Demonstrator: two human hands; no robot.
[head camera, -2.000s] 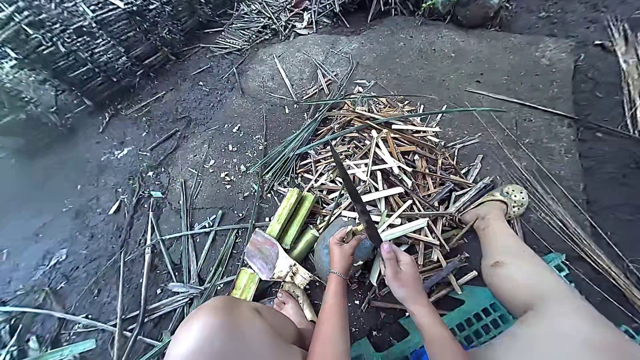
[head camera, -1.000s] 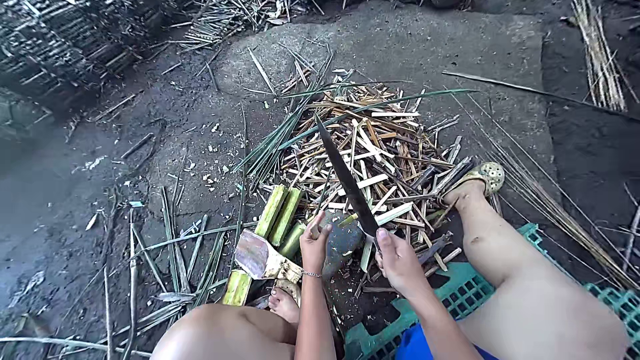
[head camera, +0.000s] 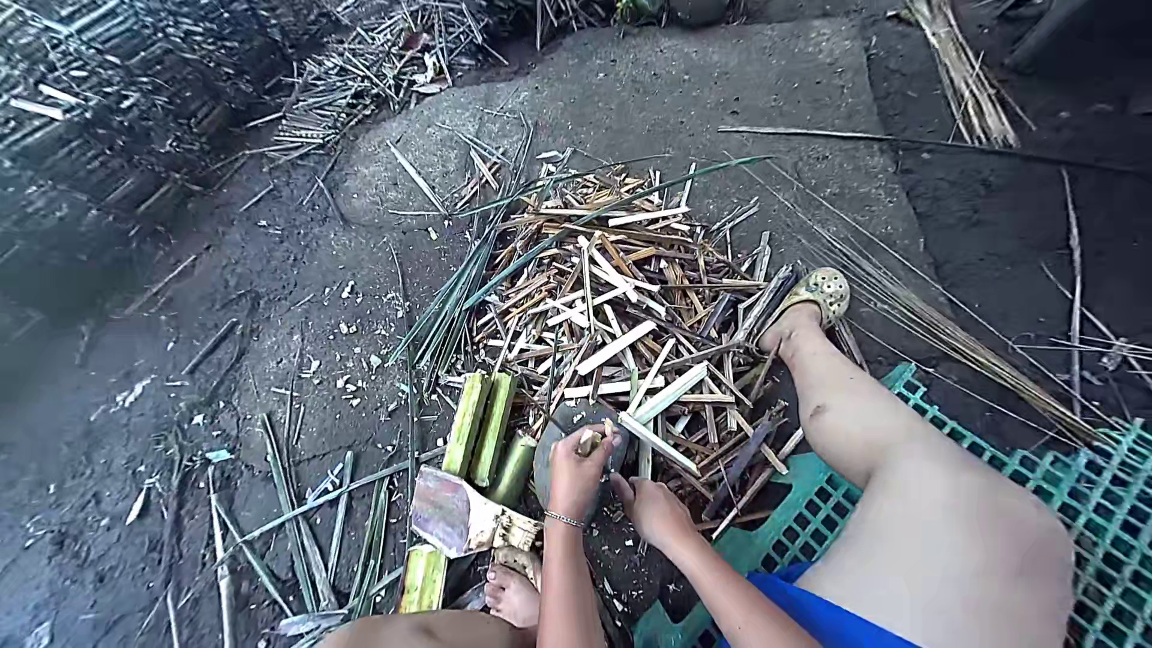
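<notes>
My left hand (head camera: 579, 472), with a bracelet at the wrist, pinches short pale pieces of split stalk (head camera: 589, 442) above a rounded grey stone or block (head camera: 576, 416). Just to its right, my right hand (head camera: 655, 511) is closed around the knife's handle; the blade is hardly visible, seen nearly edge-on or hidden behind the left hand. Green cut stalk sections (head camera: 465, 425) lie left of the left hand, beside a broad pale piece with a purplish face (head camera: 443, 511). Beyond both hands spreads a heap of split sticks (head camera: 612, 297).
A green plastic lattice (head camera: 999, 468) lies under my leg at the right. My foot in a yellowish clog (head camera: 821, 295) rests against the heap's right side. Long thin stems (head camera: 936, 324) stretch across the right. A stack of sticks (head camera: 99, 108) stands at the upper left.
The knife, raised with its dark blade in plain view before, is now low and barely visible. My right hand has moved down and left, close to my left hand.
</notes>
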